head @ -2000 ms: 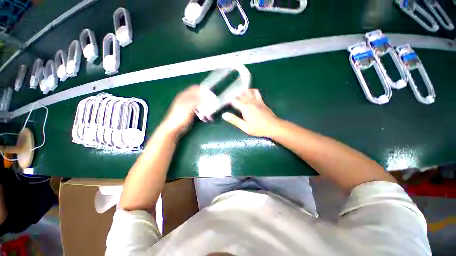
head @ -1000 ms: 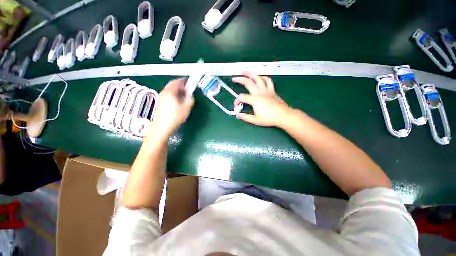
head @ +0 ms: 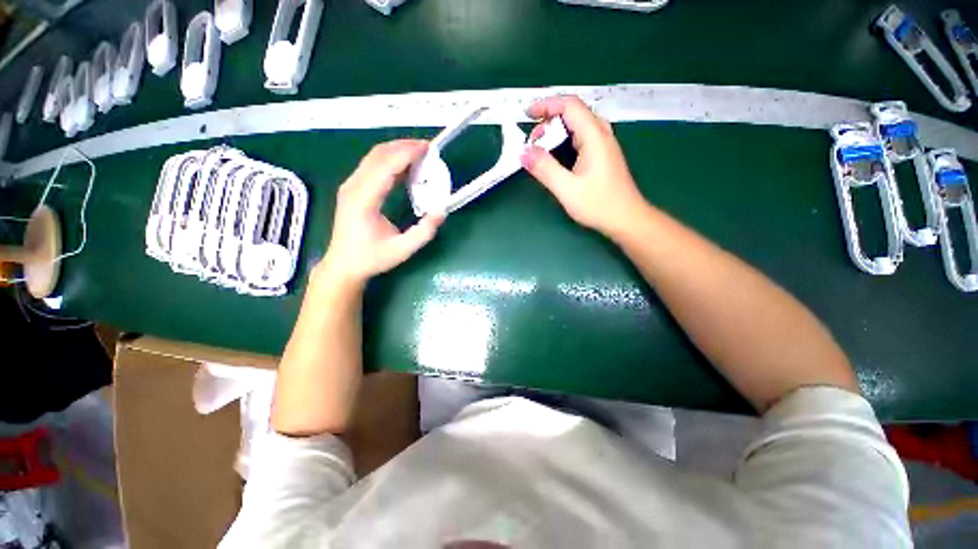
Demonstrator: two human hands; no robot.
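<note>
A white oval loop unit (head: 479, 184) is held between both hands above the green work surface, near the pale strip. No blue shows on it. My left hand (head: 378, 209) grips its wider rounded end. My right hand (head: 587, 161) pinches the other end at the upper right. Whether it is one part or a cover fitted on a housing cannot be told. A row of white covers (head: 225, 220) overlaps on the surface at left. Several housings with blue parts (head: 861, 193) lie at right.
A curved pale strip (head: 729, 103) separates the belt behind, where white units (head: 201, 59) stand at left and blue-ended housings (head: 924, 56) lie at right. A wooden spool (head: 43, 252) with white wire is far left. An open carton (head: 177, 450) is below the edge.
The cover and the blue-ended housing, apart a second ago, now show as one white loop held by both hands. The units on the far belt have shifted left.
</note>
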